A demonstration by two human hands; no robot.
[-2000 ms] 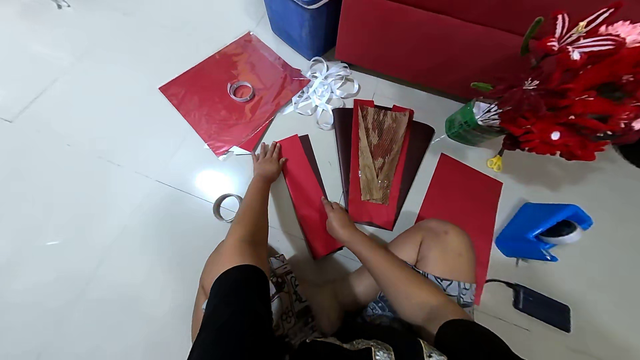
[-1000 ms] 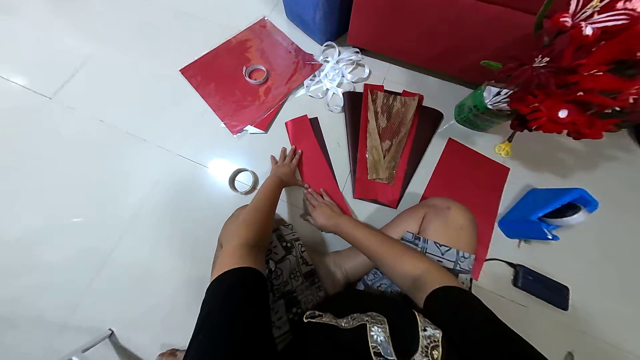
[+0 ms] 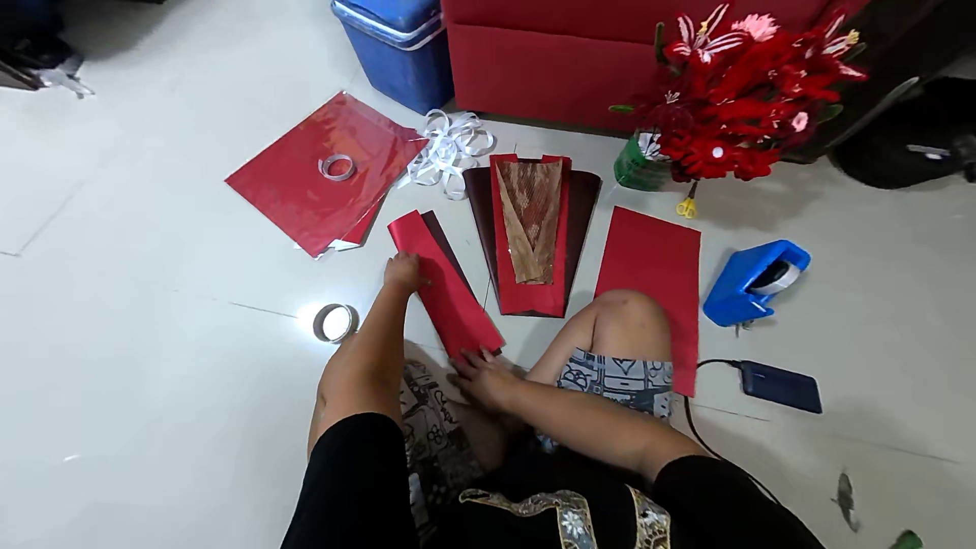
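Observation:
A long folded piece of red paper (image 3: pixel 450 293) lies slantwise on the floor, with a dark brown sheet (image 3: pixel 448 240) showing along its right edge. My left hand (image 3: pixel 406 272) rests on the paper's left edge near the upper end. At its lower end, my right hand (image 3: pixel 486 379) touches the paper with spread fingers. Whether either hand grips it cannot be told. Right of this stands a layered arrangement of dark brown paper (image 3: pixel 581 221), red paper (image 3: pixel 565 252) and folded gold mesh (image 3: pixel 531 217), lying flat. A flat red sheet (image 3: pixel 648 267) is partly under my knee.
Red sheets in clear wrap (image 3: pixel 297 175) carry a tape roll (image 3: pixel 337 168), beside a white ribbon bow (image 3: pixel 446 149). Another roll (image 3: pixel 335 323) is near my left forearm. Rightward are red flowers (image 3: pixel 724 99), yellow-handled scissors (image 3: pixel 687 207), a blue tape dispenser (image 3: pixel 736 286) and a phone-like device (image 3: pixel 781 386). A blue cooler (image 3: pixel 400 57) stands behind.
My hands have moved apart along the folded red paper: the left is near its upper end, the right at its lower end. One second ago they were close together.

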